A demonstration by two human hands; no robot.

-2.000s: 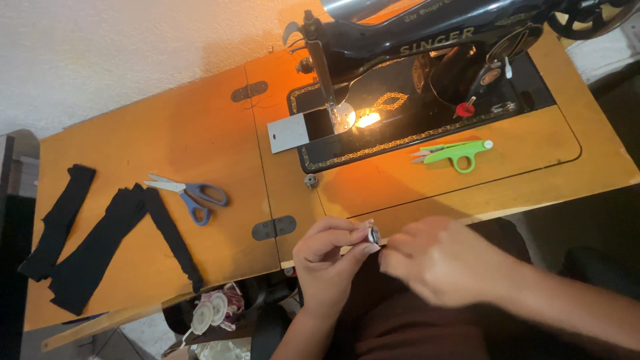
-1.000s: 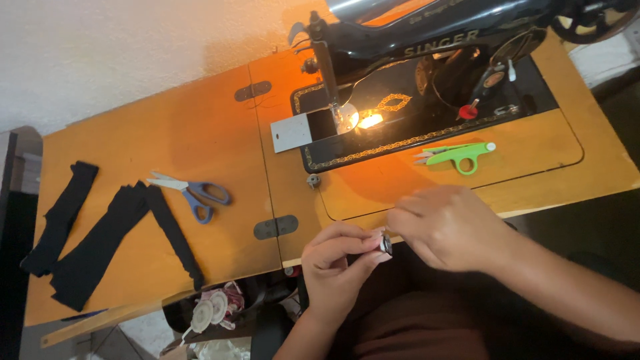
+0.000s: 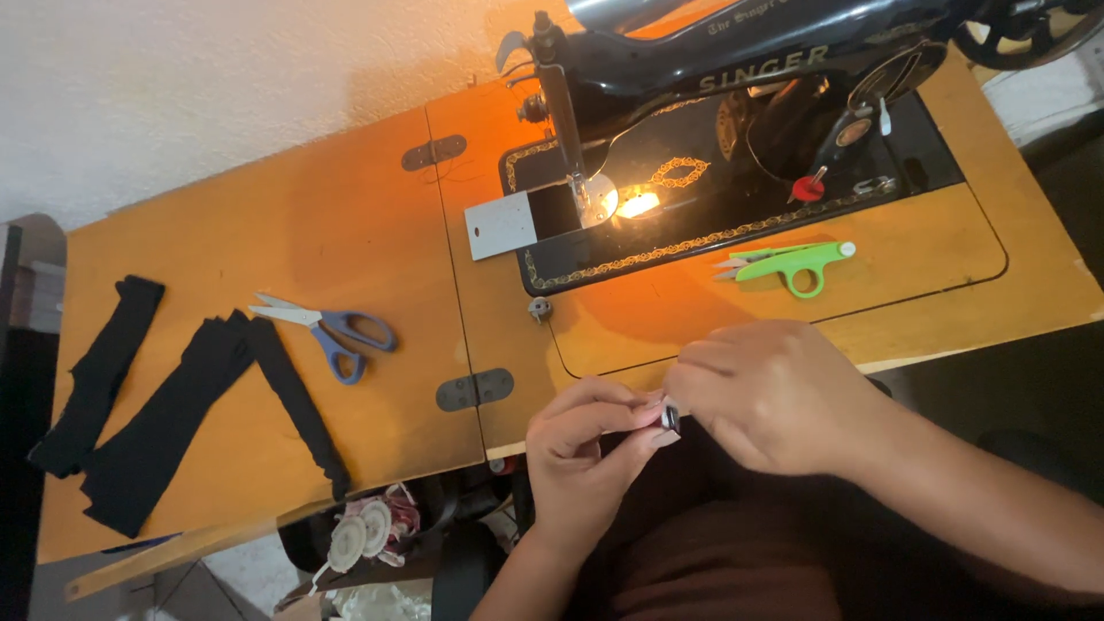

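Observation:
My left hand [image 3: 586,457] pinches a small metal bobbin [image 3: 669,419] between thumb and fingertips at the table's front edge. Its far side is hidden by the fingers. Right beside it, my right hand [image 3: 768,397] has its fingers curled in close to the bobbin; whether they hold a thread cannot be made out. A small metal bobbin case [image 3: 540,309] lies on the wooden table behind my left hand. Further back stands a black Singer sewing machine [image 3: 690,69], its lamp lit over the needle area, with a slide plate [image 3: 502,226] sticking out at its left.
Green thread snips [image 3: 802,261] lie in front of the machine bed. On the table's left leaf [image 3: 345,216] are blue-handled scissors [image 3: 332,332] and several black fabric pieces [image 3: 172,423]. Below the front edge, an open drawer or box holds white round spools [image 3: 348,543] and lace.
My right hand has moved up and back from its place two seconds ago, then come close to the left fingertips. My left hand keeps its pinch on the bobbin.

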